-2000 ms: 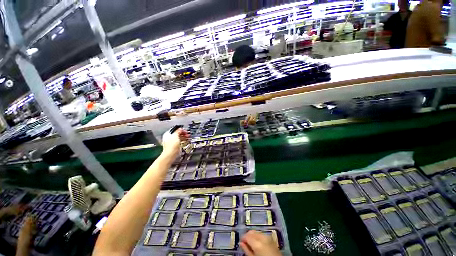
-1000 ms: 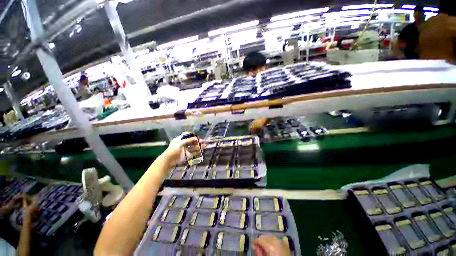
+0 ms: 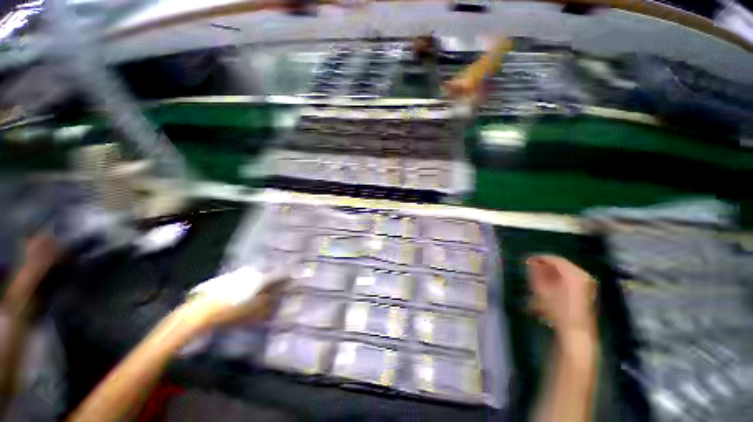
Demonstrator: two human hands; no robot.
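A blister tray [image 3: 502, 330] with rows of phone housings [image 3: 381, 283] lies on the bench in front of me; the picture is blurred. My left hand [image 3: 235, 295], with a white patch on its back, is at the tray's left side, fingers over the left column of pockets; what it holds, if anything, is too blurred to tell. My right hand [image 3: 563, 290] is right of the tray, above the dark green bench, with its fingers bent; I cannot tell whether it pinches a part. The small metal pieces are not clearly visible.
Stacked trays [image 3: 371, 152] stand behind on the green conveyor belt [image 3: 561, 169]. Another filled tray [image 3: 685, 313] is at the right. A beige fan [image 3: 124, 177] is at the left. Another person's hand [image 3: 471, 81] is across the belt, and another [image 3: 33, 260] at far left.
The view has tilted down. My left hand has come back from above the stacked trays to the near tray's left side. My right hand has moved off the tray to the right.
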